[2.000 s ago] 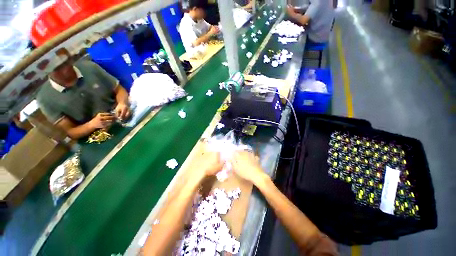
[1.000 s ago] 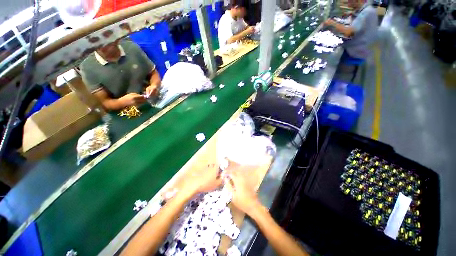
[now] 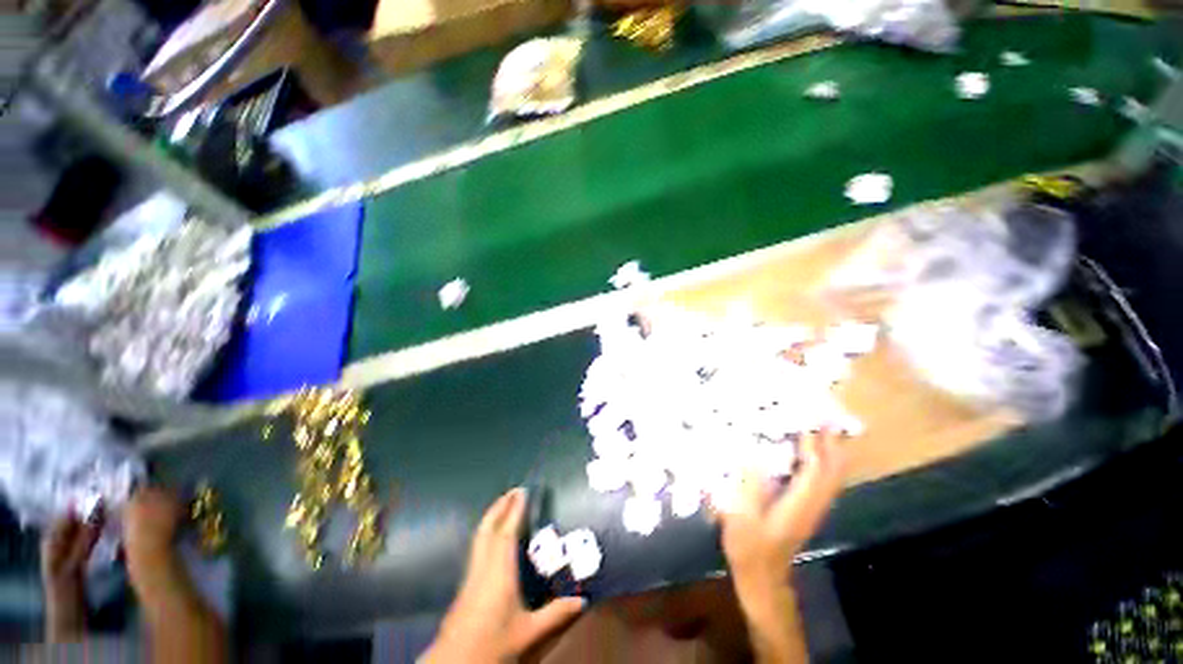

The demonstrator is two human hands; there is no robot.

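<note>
White plastic housings (image 3: pixel 714 402) lie in a large loose pile, partly on a tan cardboard sheet (image 3: pixel 908 435). My left hand (image 3: pixel 500 590) is low at centre, thumb and fingers apart around two white housings (image 3: pixel 566 553) on the dark bench. My right hand (image 3: pixel 781 512) is at the pile's near edge, fingers spread and touching it; whether a piece is under the fingertips is hard to see. Brass contacts (image 3: pixel 332 474) lie in a loose pile left of my hands. A crumpled clear bag (image 3: pixel 979 311) lies on the cardboard's right part.
A green conveyor belt (image 3: pixel 584 195) runs beyond the bench with scattered white pieces. A blue board (image 3: pixel 301 298) crosses it at left, beside a heap of white pieces (image 3: pixel 169 305). Another person's hands (image 3: pixel 153 525) are at lower left near a small brass pile. A bag of brass parts (image 3: pixel 537 75) lies on the far bench.
The view has swung left and down. My hands, close together over the pile's far end before, are now apart; the clear bag lies away from them. The brass pile has come into view.
</note>
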